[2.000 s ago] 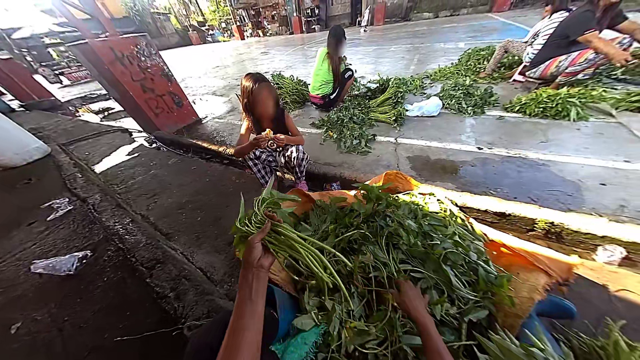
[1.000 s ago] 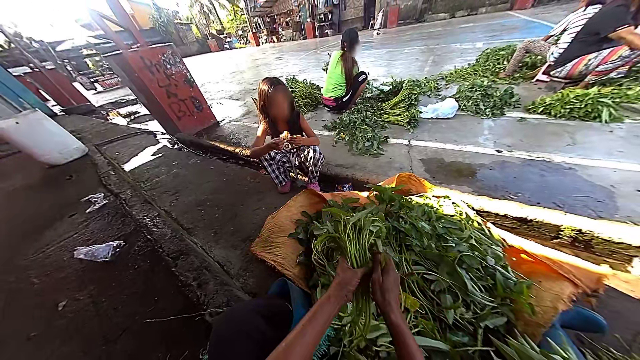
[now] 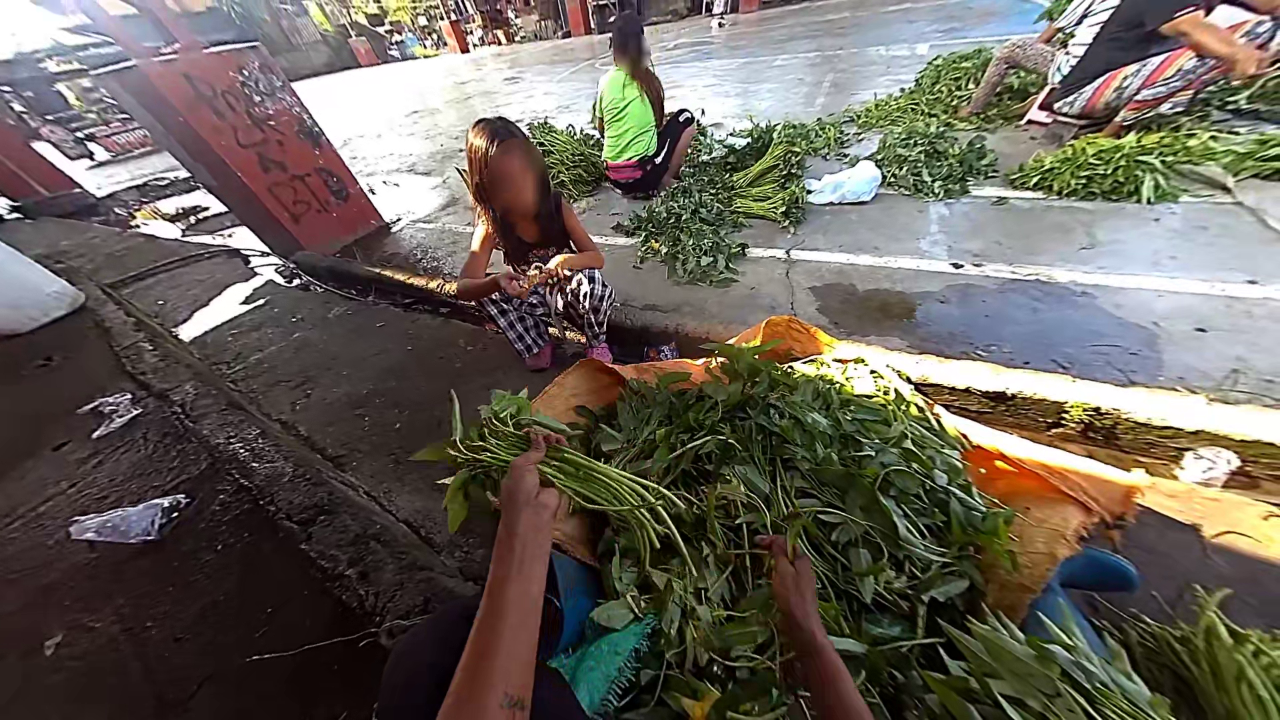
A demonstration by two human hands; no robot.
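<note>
My left hand grips a bundle of long-stemmed leafy greens, its leaves to the left and its pale stems slanting down to the right. A large heap of the same kind of greens lies on an orange woven sack in front of me. My right hand is at the near part of the heap, its fingertips closed on a thin stem. A piece of green woven sacking shows under the heap's near edge.
A person squats just beyond the sack; another sits farther off among piles of greens. More people are at the upper right. A concrete curb, plastic litter, and greens at the lower right lie around.
One second ago both hands were together over the heap on a bunch of greens. Now my left hand has moved left with the bundle, and my right hand is apart from it, over the heap.
</note>
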